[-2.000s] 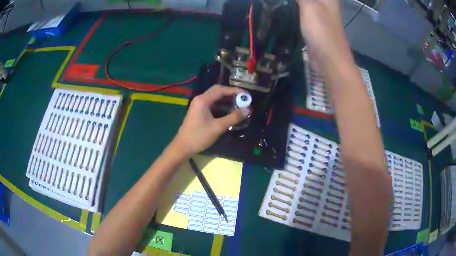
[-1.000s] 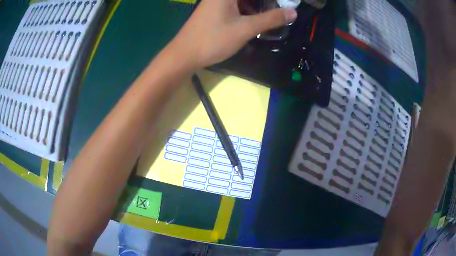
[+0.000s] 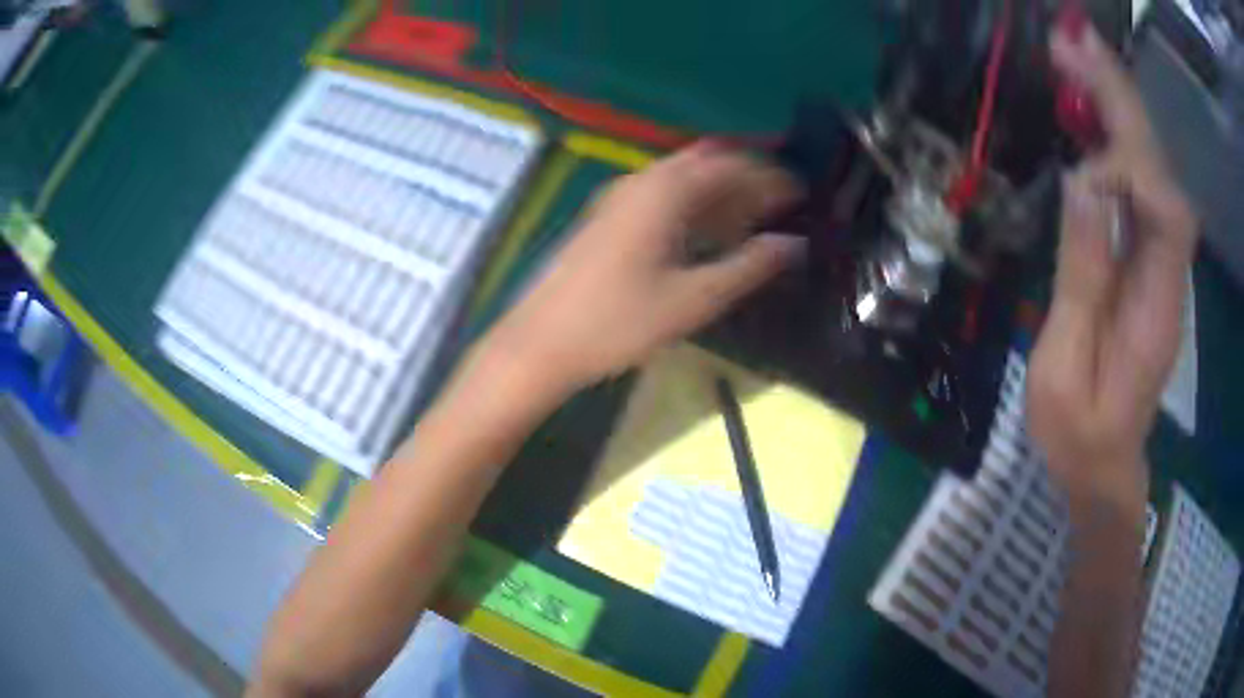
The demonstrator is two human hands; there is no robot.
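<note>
The black test fixture point(image 3: 819, 321) stands at the upper right, blurred. Its silver nest point(image 3: 894, 280) shows bare of my hands, below the metal clamp parts. My left hand point(image 3: 655, 266) is left of the nest, thumb and fingers curled towards each other; blur hides whether anything is between them. My right hand point(image 3: 1112, 286) is at the fixture's right side, fingers pointing up, with a fingertip at the red clamp handle point(image 3: 1078, 109). Whether it grips the handle or holds a part cannot be told.
Stacked white trays point(image 3: 341, 259) lie at the left. A component tray point(image 3: 975, 573) lies under my right forearm, with another tray point(image 3: 1190, 600) beyond it. A black pen point(image 3: 748, 484) lies on yellow paper point(image 3: 682, 423) with a label sheet point(image 3: 696, 545). A red wire point(image 3: 546, 93) curves at the back.
The view swung down, then back up and left. My left hand has come off the white-topped nest to its left. My right hand has come down beside the fixture, at the red handle.
</note>
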